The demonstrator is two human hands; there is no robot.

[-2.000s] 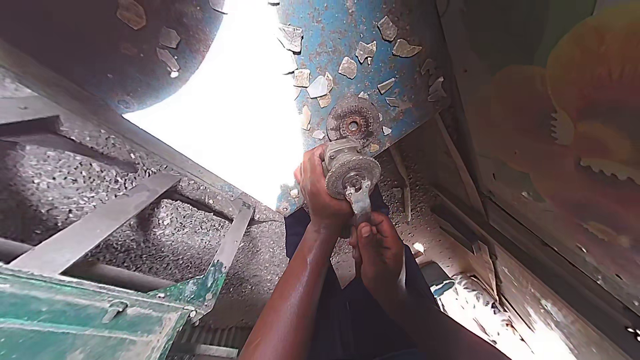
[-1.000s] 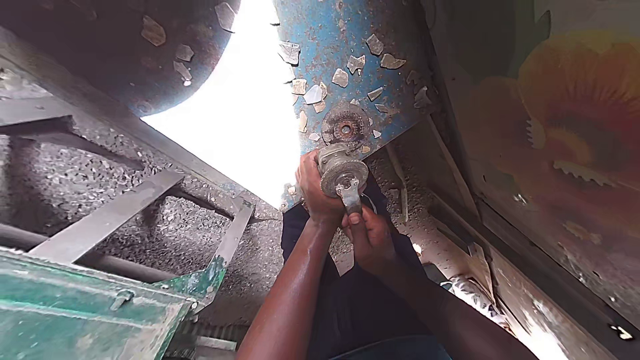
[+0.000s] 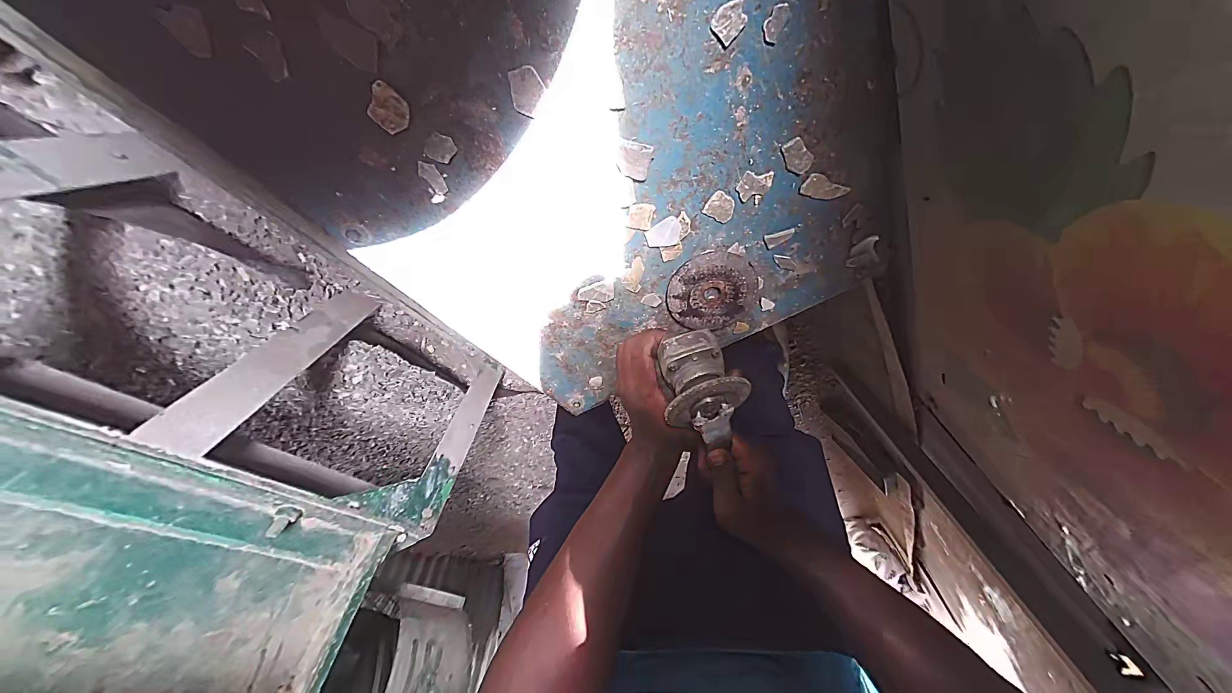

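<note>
My left hand (image 3: 647,390) is wrapped around the body of an angle grinder (image 3: 691,361), whose spindle side with a round metal guard or flange (image 3: 707,399) faces up toward me. In my right hand (image 3: 743,481) is a flat metal wrench (image 3: 714,430), its head at the nut in the middle of that flange. Just above the grinder, a worn grinding disc (image 3: 712,292) lies flat on the blue, rusty metal sheet (image 3: 818,91). Much of the grinder's body is hidden by my left hand.
Stone or tile chips (image 3: 755,185) lie scattered over the blue sheet. A dark rounded metal plate (image 3: 289,96) with more chips is at the upper left. A green metal box (image 3: 173,558) and a metal frame (image 3: 260,375) stand left. A painted wall panel (image 3: 1088,318) rises on the right.
The wrench and my right hand have shifted slightly around the flange, while my left hand keeps its hold on the grinder. The disc lies on the sheet in all frames.
</note>
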